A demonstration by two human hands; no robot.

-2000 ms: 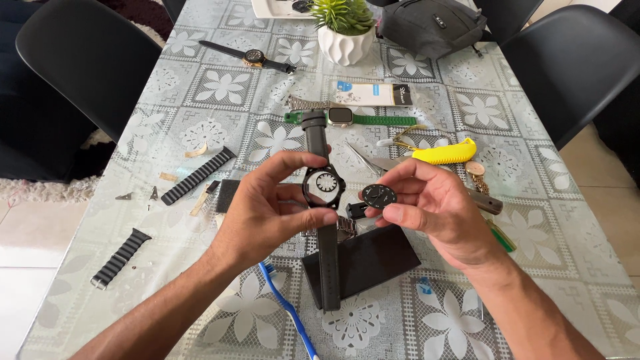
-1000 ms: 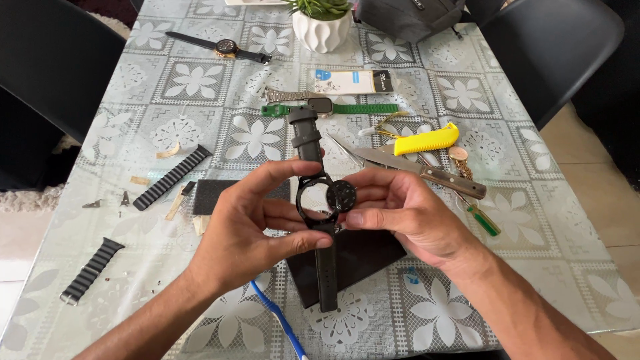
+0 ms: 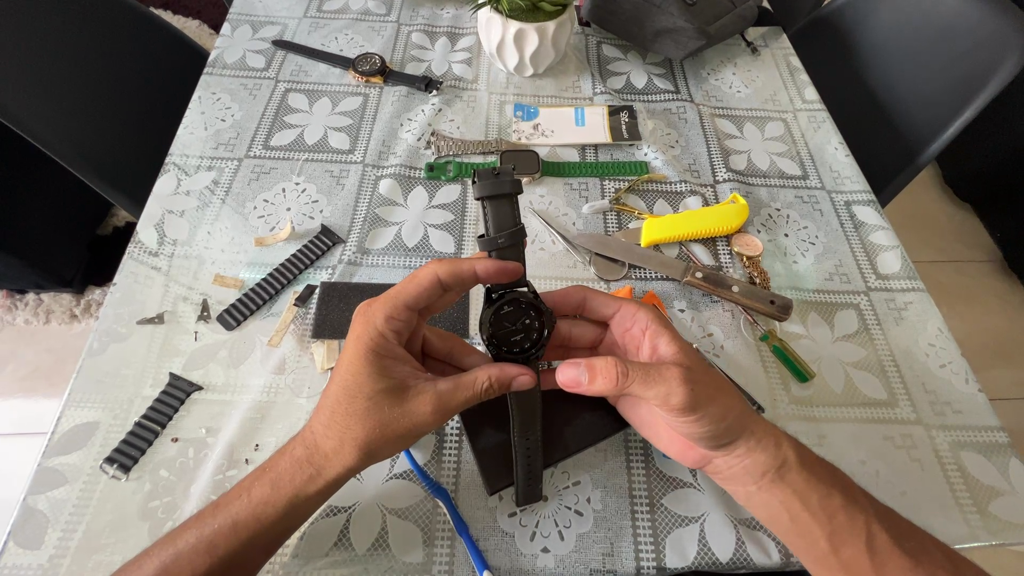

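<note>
Above the table, my left hand [image 3: 408,360] grips a black wristwatch [image 3: 516,324] by its strap, thumb below the case and index finger above it. The black dial sits in the round case, facing up. My right hand [image 3: 648,368] is at the case's right side, fingertips against or just behind its edge; its thumb is near the lower lug. The leather strap [image 3: 526,448] hangs down over a dark flat box or board [image 3: 572,436]. Behind my left hand lies a dark foam block [image 3: 344,310].
Right of the hands lie a kitchen knife [image 3: 704,280], yellow utility knife [image 3: 694,222], tweezers [image 3: 568,240] and green-handled screwdriver [image 3: 788,356]. Beyond is a green-strapped smartwatch [image 3: 522,164]. Black strap pieces [image 3: 280,276] and tiny parts lie left; a blue toothbrush-like handle [image 3: 448,504] is in front.
The round black dial, held apart by my right hand two seconds ago, has moved left into the watch case. My left hand has kept hold of the watch.
</note>
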